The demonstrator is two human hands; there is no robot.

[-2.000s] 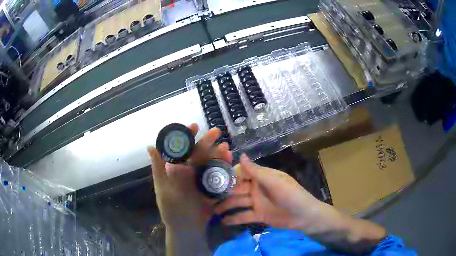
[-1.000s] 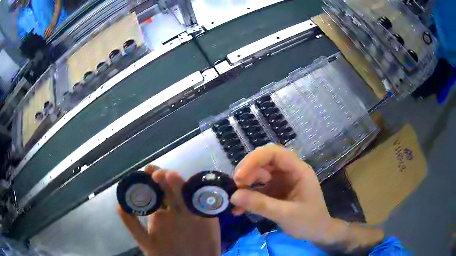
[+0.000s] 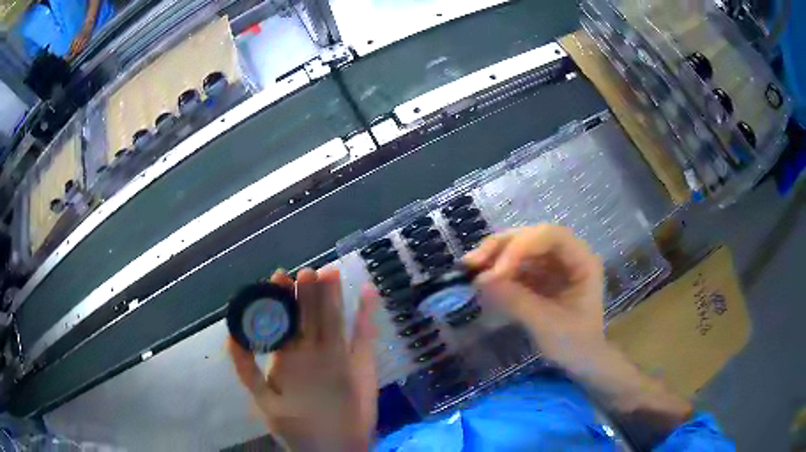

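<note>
My left hand point(image 3: 309, 371) holds a black disc-shaped speaker driver unit point(image 3: 265, 320) at its fingers, pale round centre facing up. My right hand point(image 3: 548, 291) grips a second unit point(image 3: 451, 303) by its rim between thumb and fingers, over the narrow-slot tray, slightly blurred; whether it touches the tray I cannot tell. The clear narrow-slot tray point(image 3: 566, 203) lies on the silver ledge, with black units point(image 3: 424, 238) on edge in three rows at its left part. The right hand and its unit hide part of the rows.
The green conveyor belt point(image 3: 221, 172) runs behind the ledge between metal rails. Trays with black discs on brown sheets point(image 3: 163, 88) stand beyond it. A clear tray stack point(image 3: 698, 97) is at upper right. A cardboard sheet with handwriting point(image 3: 685, 322) lies lower right. A person's blue sleeve shows top left.
My right hand has moved its unit away from the left hand, rightward and up to over the tray rows. My left hand has its fingers straighter and still holds its unit.
</note>
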